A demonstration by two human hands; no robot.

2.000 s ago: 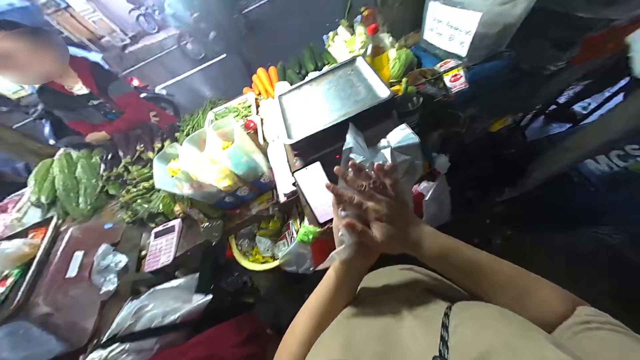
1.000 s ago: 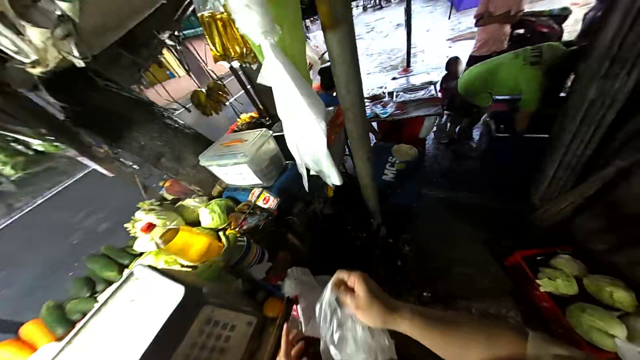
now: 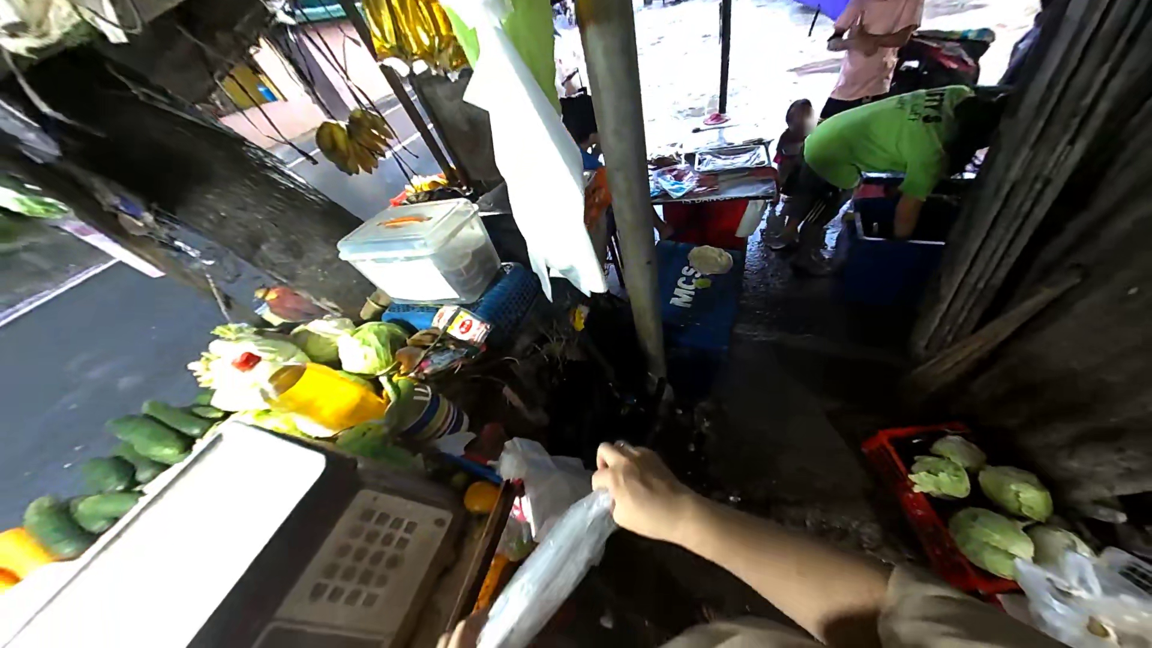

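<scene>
A clear plastic bag (image 3: 553,567) is stretched slantwise between my hands at the lower middle. My right hand (image 3: 639,490) pinches its upper end. At the bottom edge my left hand (image 3: 463,632), mostly cut off by the frame, is at the bag's lower end; its fingers are barely seen. Just behind the bag lies a bundle of whitish plastic bags (image 3: 540,477). To the left stands a weighing scale with a keypad (image 3: 373,558) and a flat metal pan (image 3: 198,540).
Cucumbers (image 3: 148,436), cabbages (image 3: 373,346) and a yellow item (image 3: 328,396) border the scale. A lidded plastic box (image 3: 423,252) stands behind, near a metal pole (image 3: 625,180). On the right is a red crate (image 3: 909,504) of cabbages. A person in a green shirt (image 3: 886,139) bends over a blue container.
The view has swung far to the right since two seconds ago. My hands were pressed together over plastic then; now they are apart, and the bag is drawn out long and narrow, where it hung bunched one second ago.
</scene>
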